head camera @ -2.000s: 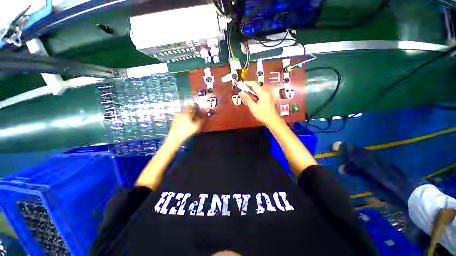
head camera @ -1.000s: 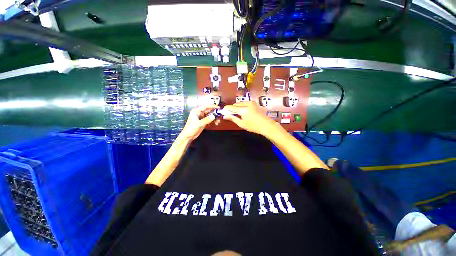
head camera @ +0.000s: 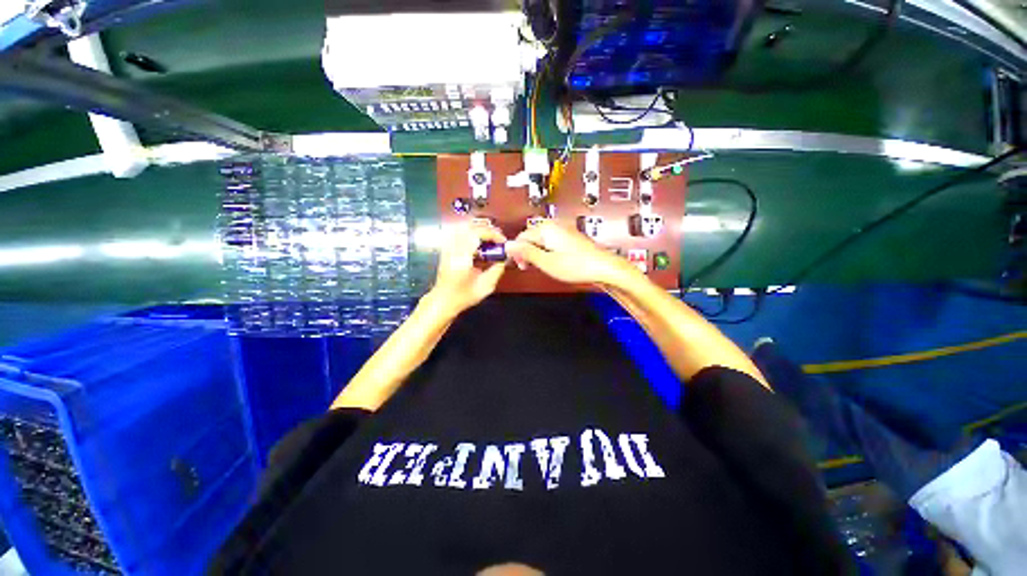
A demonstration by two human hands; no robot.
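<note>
A small dark component (head camera: 491, 251) is between my hands over the front left part of the reddish-brown test board (head camera: 569, 279). My left hand (head camera: 465, 268) holds it from the left with thumb and fingers. My right hand (head camera: 560, 253) has its fingertips against the component's right end; whether they grip it is hard to tell. Pale metal clamps (head camera: 592, 178) stand in a row along the back of the board. A yellow connector (head camera: 554, 178) with thin wires is at the board's top centre. My hands hide part of the board's front.
A clear blister tray (head camera: 315, 242) lies left of the board. A white meter (head camera: 422, 56) and a blue-lit dark item (head camera: 653, 45) are behind. Black cable (head camera: 752, 214) loops at right. Blue crates (head camera: 146, 416) are lower left. Another person's pale sleeve (head camera: 978, 495) shows lower right.
Two seconds ago my hands were apart, the right at the clamps and the left at the board's left edge. They have come together at the component, now more visible than one second ago.
</note>
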